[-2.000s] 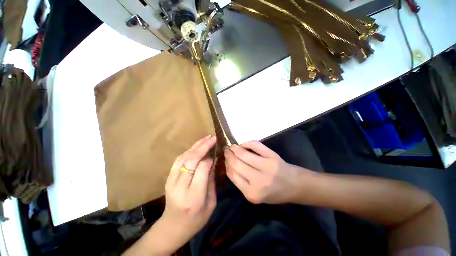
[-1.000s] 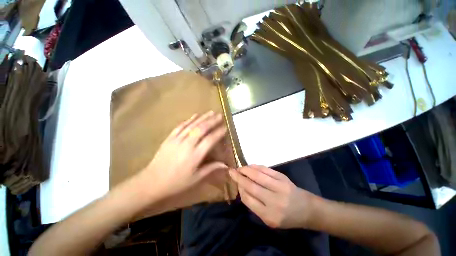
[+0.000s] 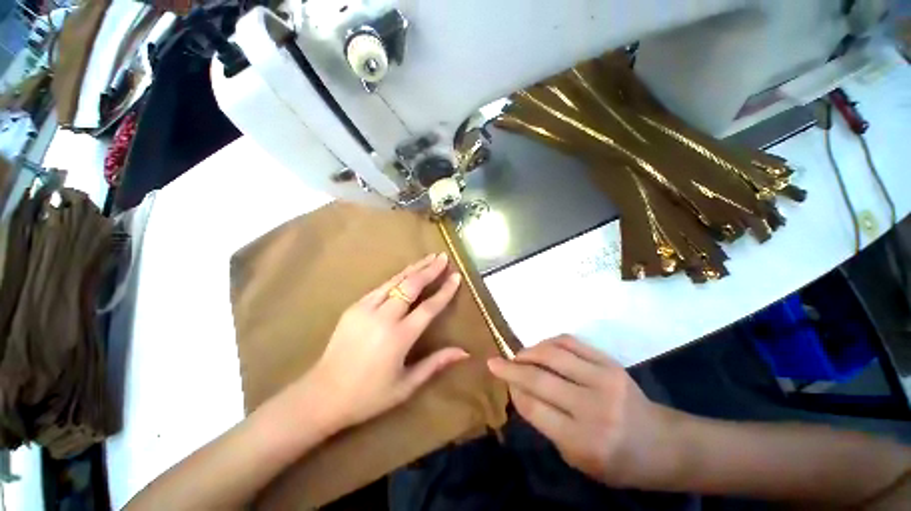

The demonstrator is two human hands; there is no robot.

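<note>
The tan-brown fabric panel (image 3: 300, 269) lies on the white table, its top right corner at the presser foot (image 3: 440, 212). The metal zipper (image 3: 477, 289) lies along its right edge, gold teeth showing, running from the foot down to my right hand. My left hand (image 3: 385, 344) rests spread on the panel, fingertips beside the zipper, a ring on one finger. My right hand (image 3: 574, 399) pinches the zipper's lower end between thumb and fingers. The needle is too small to make out.
The white sewing machine (image 3: 559, 50) arches over the work. A zipper bundle (image 3: 649, 150) fans across the bed at right. Red-handled snips (image 3: 847, 112) lie beside a dark cord. A brown panel stack (image 3: 55, 309) hangs at left. A blue bin (image 3: 799, 339) is below the table.
My left hand has moved from the panel's lower right edge up onto its face and spread out. My right hand still holds the zipper end. The view has shifted, showing more of the machine.
</note>
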